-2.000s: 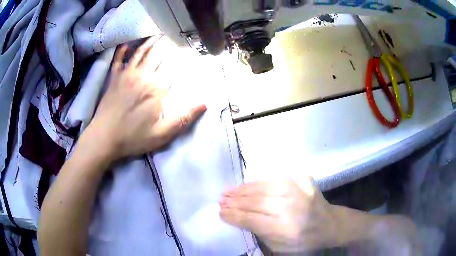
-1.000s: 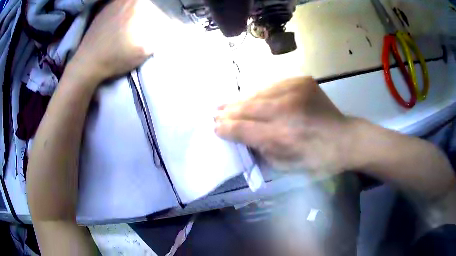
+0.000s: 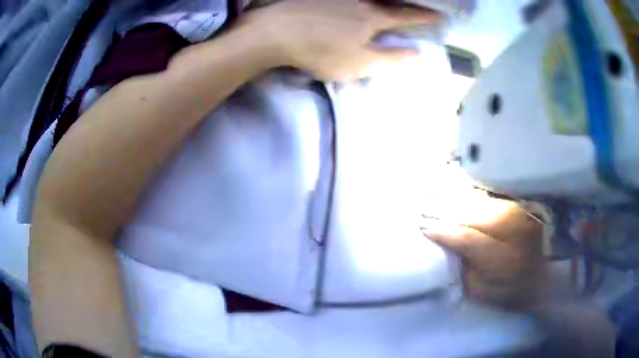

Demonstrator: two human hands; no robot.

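Observation:
A pale grey-lilac garment panel (image 3: 224, 189) lies in front of me, with a dark seam line running down it. My left hand (image 3: 343, 35) rests on its far part, fingers pointing right; the lamp glare hides what its fingertips touch. My right hand (image 3: 497, 245) is blurred, at the panel's right side near the sewing machine head (image 3: 532, 133), its fingertips on or at the cloth in the glare. Needle and presser foot cannot be made out. A maroon piece (image 3: 256, 303) shows under the panel's lower edge.
More garment pieces, pale and maroon (image 3: 136, 56), are heaped at the upper left. The white table (image 3: 168, 297) shows below the panel. Blurred red shapes beside my right hand are too unclear to name.
The view has swung, so the machine head now shows at the right. The hands now appear further right in the picture, with the panel between them. The scissors no longer show clearly.

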